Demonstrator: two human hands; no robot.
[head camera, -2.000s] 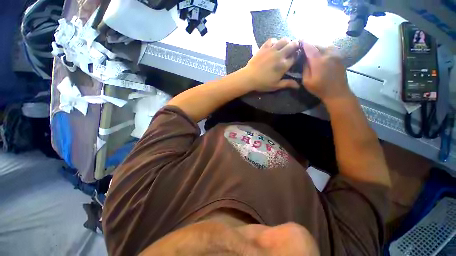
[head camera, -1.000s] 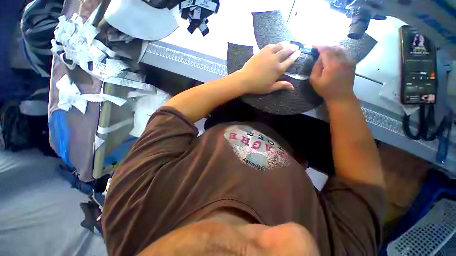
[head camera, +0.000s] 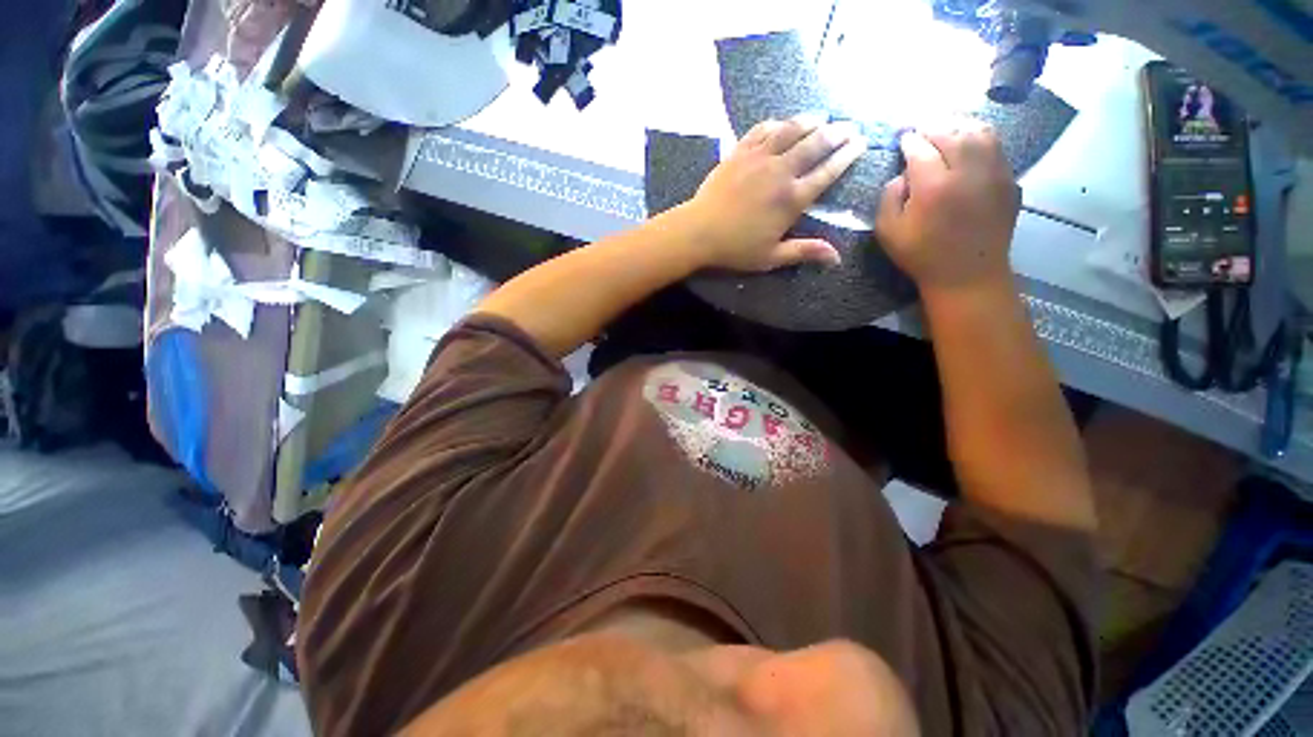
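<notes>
My left hand (head camera: 770, 195) lies flat, fingers slightly spread, on a dark grey curved panel (head camera: 806, 288) at the front of the white machine table. My right hand (head camera: 950, 202) is curled on the panel's right side, its fingertips pressing near the bright glare. Whether a label is under the fingertips cannot be told. More dark grey panels (head camera: 763, 79) overlap behind the hands. The needle area is lost in the glare. A pile of small black labels with white marks (head camera: 566, 41) lies left of the needle.
A lit phone (head camera: 1199, 173) lies at right, with dark scissors handles (head camera: 1214, 346) below it. A white curved piece (head camera: 396, 65) lies upper left. White fabric scraps (head camera: 238, 144) cover the left side surface. A grey mesh basket (head camera: 1238, 662) stands lower right. The machine head (head camera: 1195, 43) overhangs upper right.
Two seconds ago the right fingers were blurred and held something small and dark beside the left fingertips. Now both hands rest on the panel, slightly apart, with the right hand clearer.
</notes>
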